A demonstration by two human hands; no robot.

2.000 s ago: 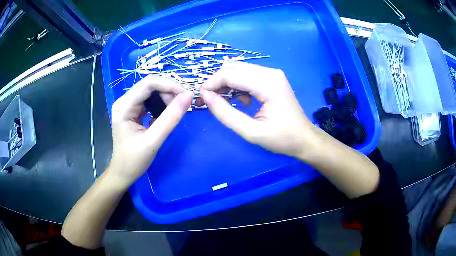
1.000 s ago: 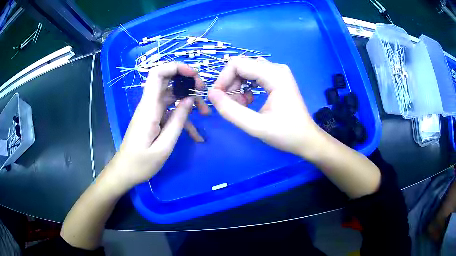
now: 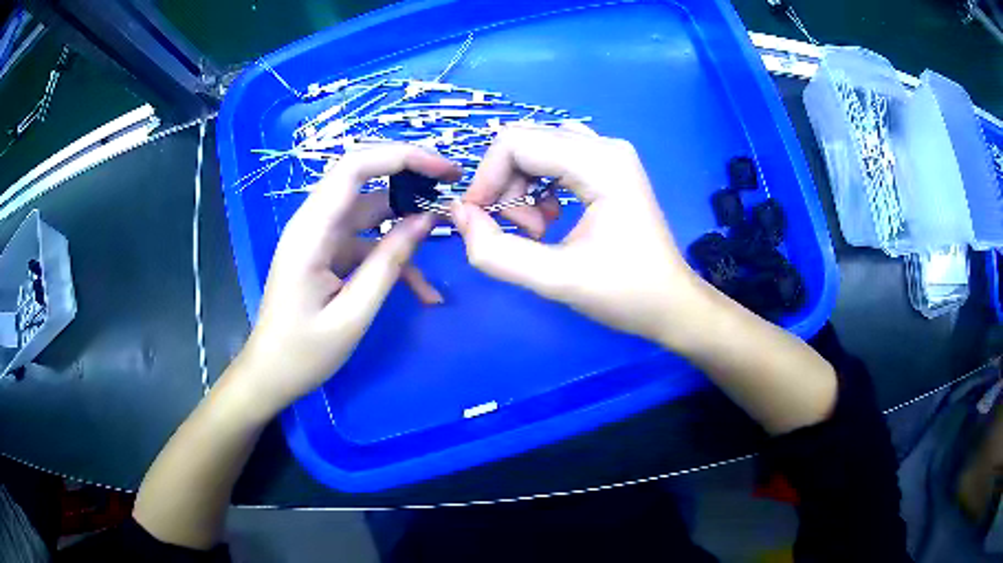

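My left hand [image 3: 330, 258] holds a chunky black housing [image 3: 410, 194] between thumb and fingers over the blue tray [image 3: 528, 434]. My right hand [image 3: 583, 225] pinches a thin pale wire lead [image 3: 508, 205] just right of the housing. The lead's left end meets the housing's right side; whether it is inside is too small to tell. A tangled pile of wire leads with pale bodies [image 3: 440, 101] lies in the tray's upper left, partly behind both hands. Several black housings [image 3: 751, 236] cluster at the tray's right side. A short white sleeve [image 3: 481, 410] lies alone in the lower part.
A clear box with open lid [image 3: 845, 220] holds straight pale pieces right of the tray. A small clear pack [image 3: 938, 284] sits below it. A grey-clear bin [image 3: 57, 288] is at far left. A dark metal post [image 3: 138, 44] stands upper left. Another person's arm [image 3: 982, 467] shows lower right.
Since two seconds ago, my left hand has turned and opened slightly, bringing the black housing into view. The fingertips have moved slightly apart. Wired assemblies on the green surface beyond have shifted left.
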